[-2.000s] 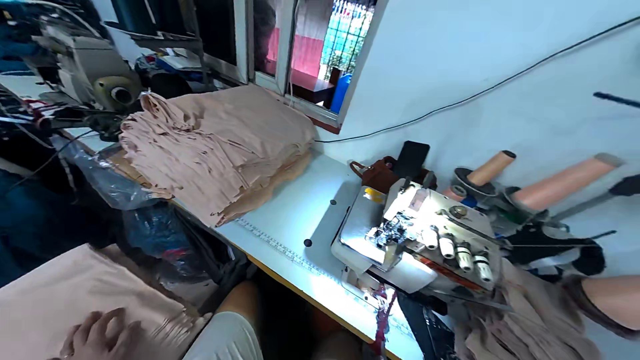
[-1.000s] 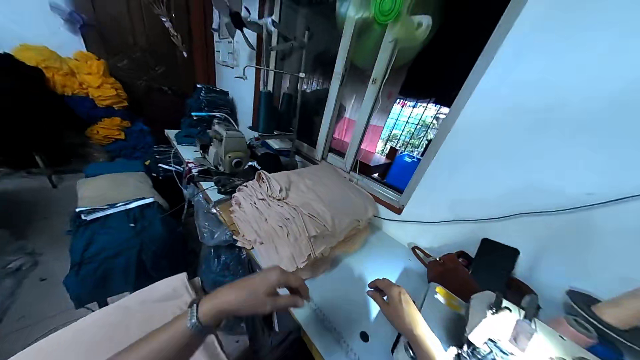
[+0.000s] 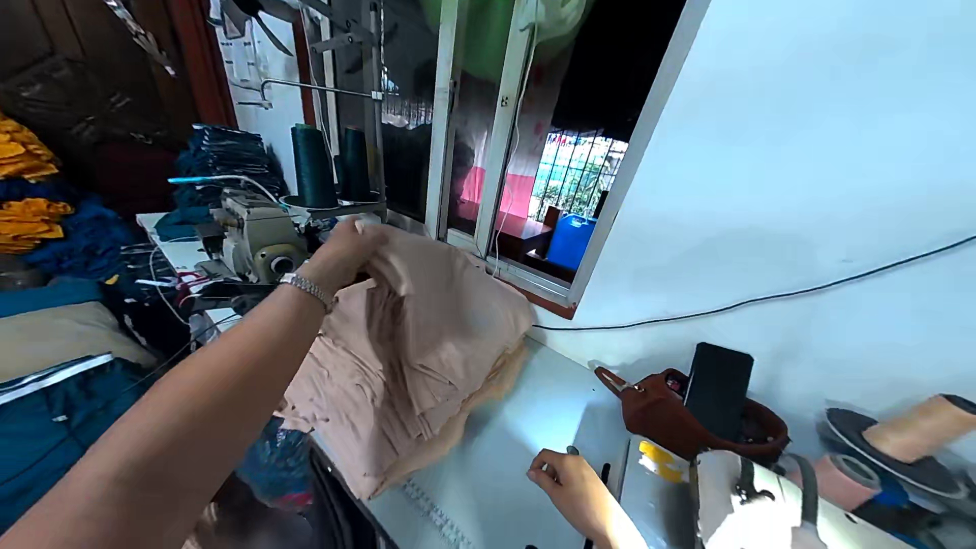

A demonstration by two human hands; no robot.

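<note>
A pile of folded beige-pink fabric pieces (image 3: pixel 457 328) lies on the pale sewing table (image 3: pixel 526 412). At its far left corner my left hand (image 3: pixel 357 248), a metal-banded watch on its wrist, grips the top layer and lifts it, so the cloth bends up in folds. My right hand (image 3: pixel 568 488) hovers over or rests on the table near the sewing machine (image 3: pixel 751 503), its fingers curled; no cloth shows in it, and whether it holds something small is unclear. A measuring tape strip (image 3: pixel 435 515) runs along the table's near edge.
Right of the fabric, a brown pouch (image 3: pixel 656 412) with a black phone (image 3: pixel 719 389) sits by the wall. Thread cones (image 3: pixel 923 427) stand at the far right. Behind the pile are another sewing machine (image 3: pixel 263 236) and dark green thread cones (image 3: pixel 313 168). A window (image 3: pixel 488 152) borders the table.
My left hand has moved to the pile's far corner and taken hold of the top fabric; a second ago it was in front of the pile. The view has swung left and nearer the pile.
</note>
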